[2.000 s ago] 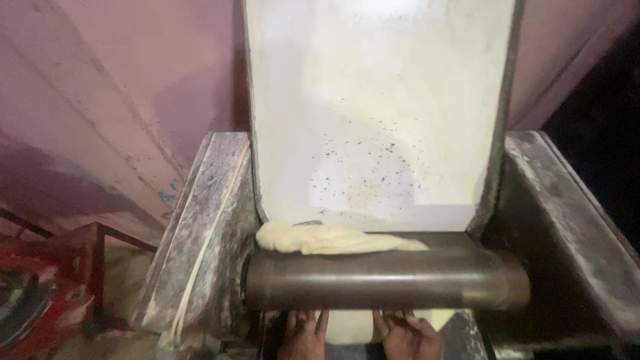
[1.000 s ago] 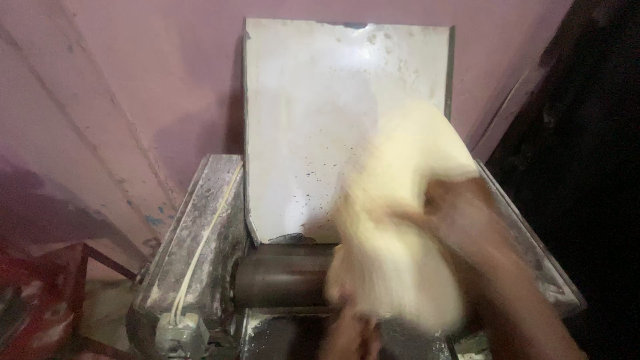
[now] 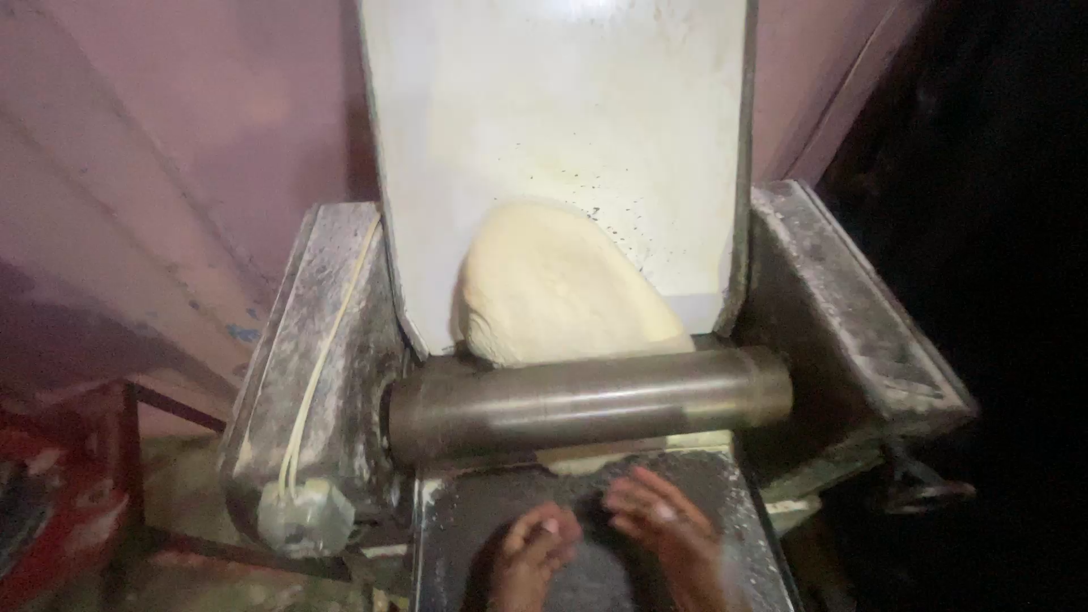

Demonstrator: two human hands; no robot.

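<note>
A thick pale slab of dough (image 3: 561,289) leans on the sloping white metal chute (image 3: 459,127), its lower edge at the steel roller (image 3: 586,399) of a dough sheeter. Below the roller, a thin edge of dough (image 3: 582,460) shows above the dark lower tray (image 3: 578,552). My left hand (image 3: 535,548) is over that tray, fingers curled, nothing seen in it. To its right, my right hand (image 3: 667,527) has its fingers extended toward the roller and holds nothing. Neither hand plainly touches the dough.
Floury metal side housings (image 3: 327,340) flank the roller, with a pale cable and a switch box (image 3: 306,517) on the left one. A small handwheel (image 3: 922,493) sits beneath the right housing. A red metal object (image 3: 68,501) stands at the lower left, before a pinkish wall.
A second ago my hands were carrying the dough over the roller; now it rests on the chute above the roller, let go, and my hands are back over the lower tray.
</note>
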